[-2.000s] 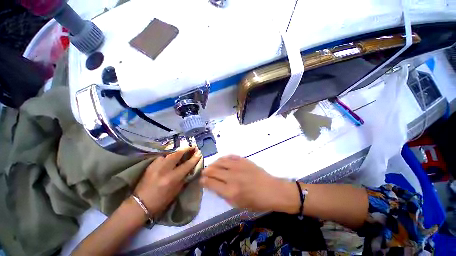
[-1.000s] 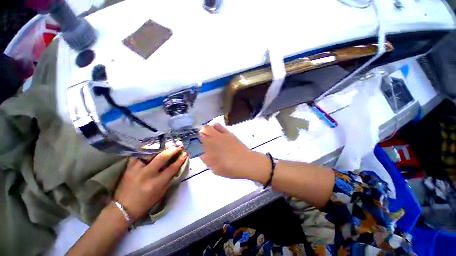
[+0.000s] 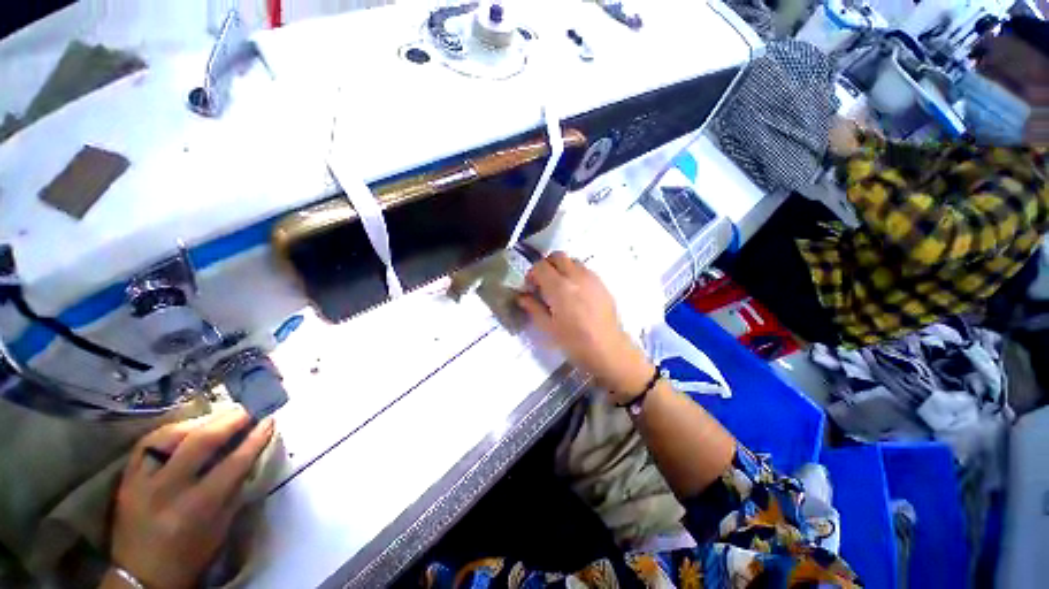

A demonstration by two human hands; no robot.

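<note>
The olive garment cloth (image 3: pixel 75 512) lies at the lower left, at the needle area and under my left hand. My left hand (image 3: pixel 184 489) presses the cloth just in front of the presser foot, fingers on it. The grey attachment (image 3: pixel 257 385) stands right of the foot. My right hand (image 3: pixel 572 313) is over the bed at the small olive scraps (image 3: pixel 497 292), its fingertips at their right edge. Whether it grips a scrap cannot be told.
A smartphone (image 3: pixel 431 224) is strapped to the white machine head (image 3: pixel 288 104). A brown square scrap (image 3: pixel 84 181) lies on top. Blue bins (image 3: pixel 748 397) stand at the lower right. A person in a checked yellow shirt (image 3: pixel 938 230) sits at the right.
My right hand has left the presser foot and moved right to the scraps. My left hand stays on the cloth at the foot. The view has turned right, bringing another person into sight.
</note>
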